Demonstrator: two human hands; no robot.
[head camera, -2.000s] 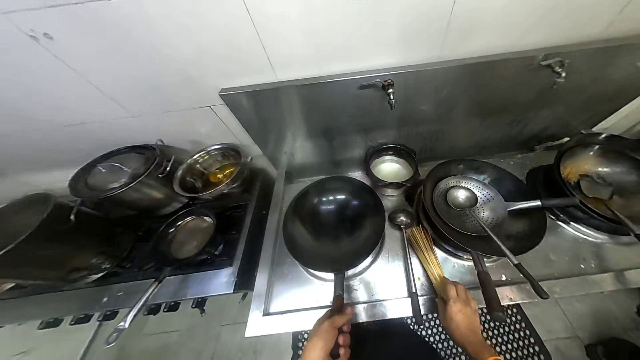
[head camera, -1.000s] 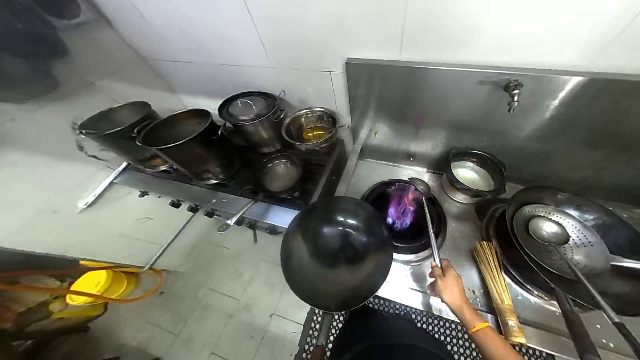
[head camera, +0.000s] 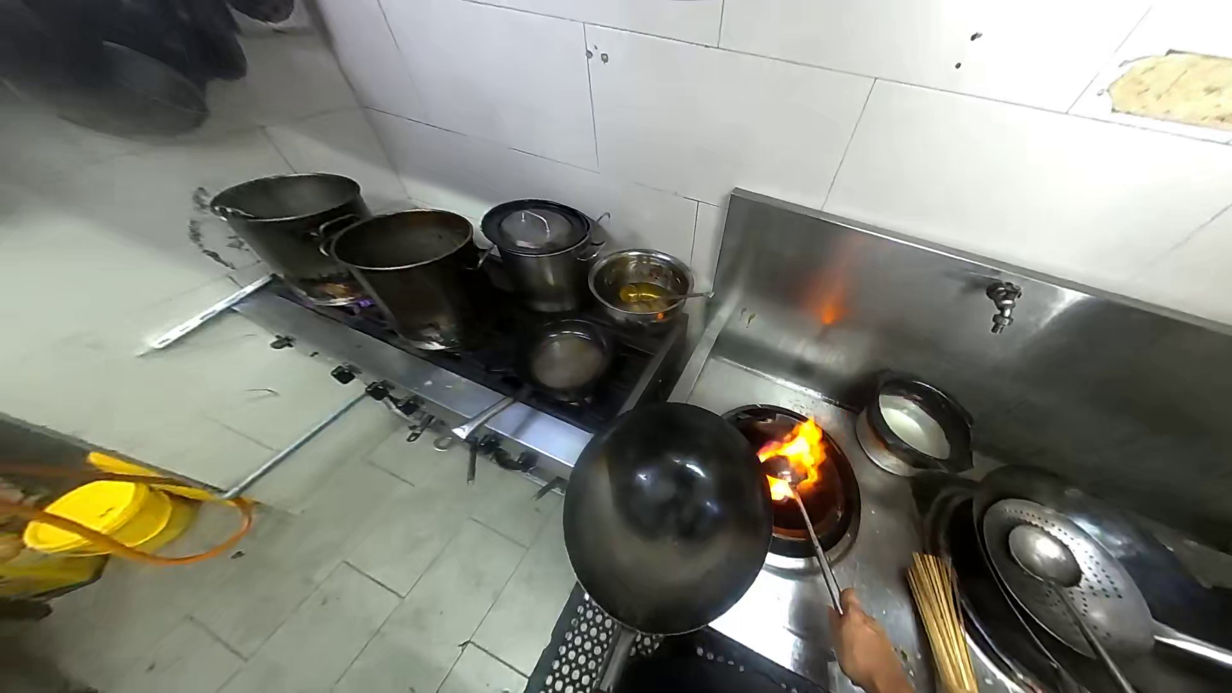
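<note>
A dark wok (head camera: 668, 520) is held off the stove at the lower middle, its handle pointing down to the bottom edge; my left hand is out of view there. My right hand (head camera: 864, 637) is closed around the handle of a ladle (head camera: 814, 539), whose bowl reaches into orange flames (head camera: 795, 462) over the open wok burner (head camera: 835, 515). Just right of that hand a bamboo wok brush (head camera: 938, 616) lies on the steel range.
Large pots (head camera: 409, 279), a lidded pot (head camera: 539, 260) and a steel bowl with yellow liquid (head camera: 640, 289) crowd the left stove. At right are a pot of pale liquid (head camera: 912, 423) and a perforated skimmer (head camera: 1107, 587). Yellow buckets (head camera: 106, 515) stand lower left.
The wok has left its burner, where it sat two seconds ago. My right hand has let go of the bamboo brush and taken the ladle. The burner flame has turned from purple to bright orange.
</note>
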